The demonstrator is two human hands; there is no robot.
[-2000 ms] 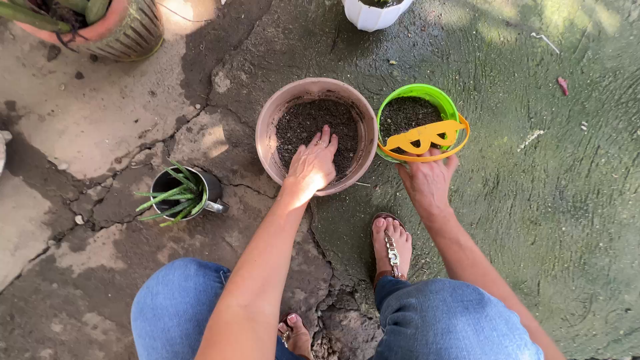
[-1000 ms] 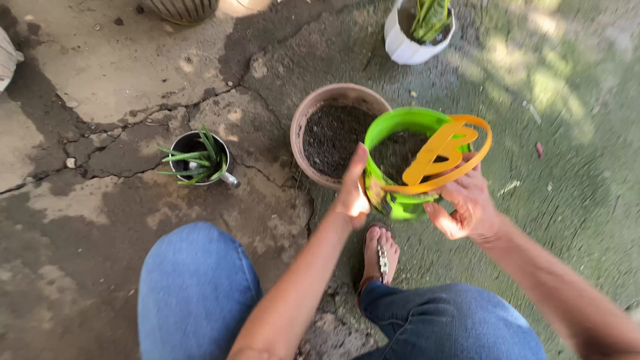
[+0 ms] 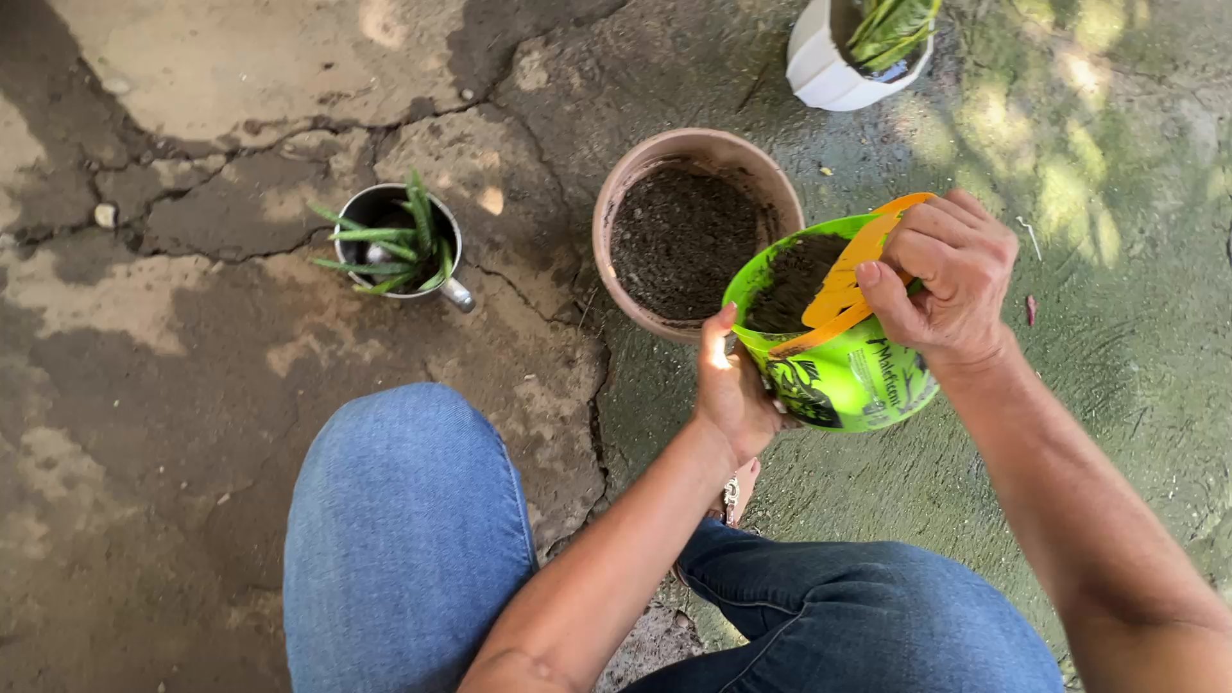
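A lime-green plastic bucket (image 3: 871,385) with dark soil (image 3: 794,284) inside is tilted, its mouth toward the round pinkish-brown pot (image 3: 616,279). My left hand (image 3: 739,395) grips the bucket's near left side, thumb on the rim. Closed around the orange handle (image 3: 847,279) at the bucket's right is my right hand (image 3: 948,274). Dark soil (image 3: 683,245) also lies in the round pot, which stands just left of the bucket; the bucket's rim overlaps the pot's right edge in view. Whether they touch, I cannot tell.
A metal mug (image 3: 456,289) holding an aloe-like plant (image 3: 409,245) stands left of the pot. At the top right is a white faceted pot (image 3: 828,72) with a leafy plant (image 3: 890,34). The concrete ground (image 3: 192,385) is cracked. My knees and a sandalled foot are below.
My left hand has gone from the soil in the round pot to the bucket's side. The bucket has come up off the ground and tipped leftward, and my right hand has taken hold of its handle.
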